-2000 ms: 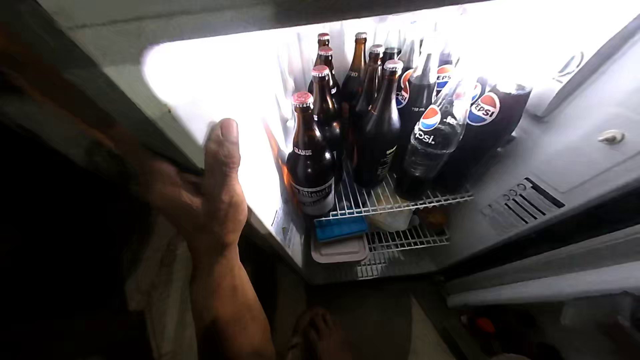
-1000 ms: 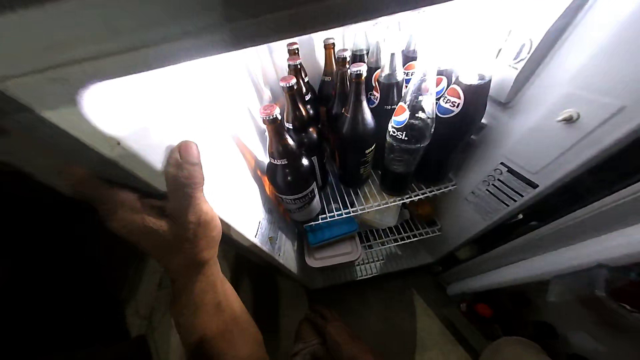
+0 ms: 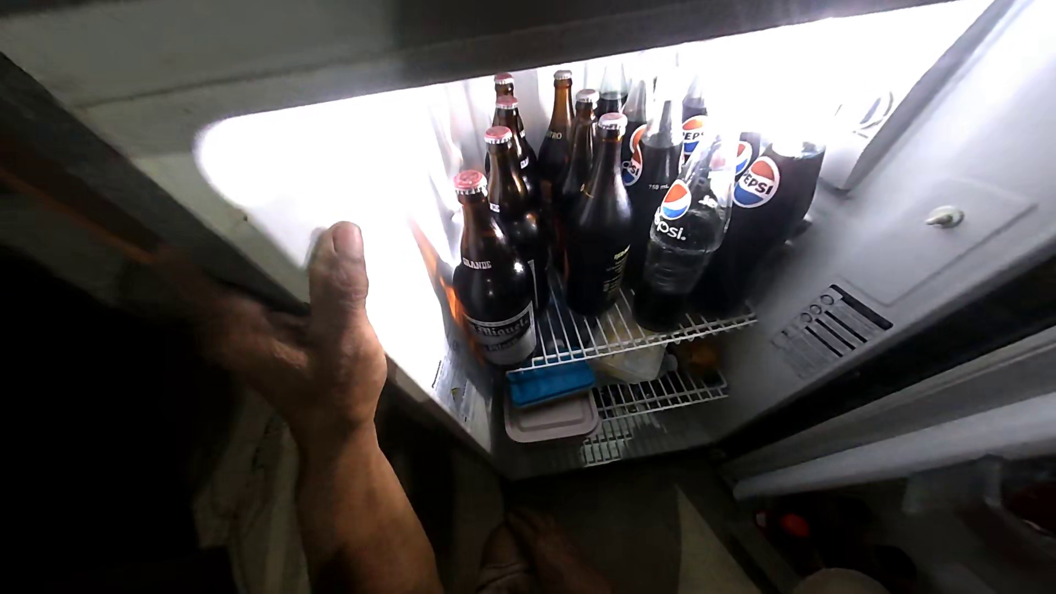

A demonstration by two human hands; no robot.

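My left hand (image 3: 322, 338) is at the left edge of the lit fridge opening, its thumb raised and its blurred fingers spread toward the dark outside of the cabinet; nothing shows in its grasp. To its right a dark glass bottle with a red cap (image 3: 495, 280) stands at the front left of the upper wire shelf (image 3: 577, 338). Behind it are several more brown bottles, one with a white cap (image 3: 600, 223). A partly filled Pepsi bottle (image 3: 681, 247) and a full dark Pepsi bottle (image 3: 759, 223) stand at the right. My right hand is outside the view.
On the lower wire rack (image 3: 660, 396) a blue container (image 3: 550, 382) rests over a pale lidded tray (image 3: 551, 419), with a clear container (image 3: 634, 363) beside them. The fridge door with its shelves (image 3: 891, 445) swings out at the right. Bare feet (image 3: 536, 549) are on the floor below.
The view has shifted slightly between frames. My left hand stays by the left edge of the fridge. No bottle has plainly moved.
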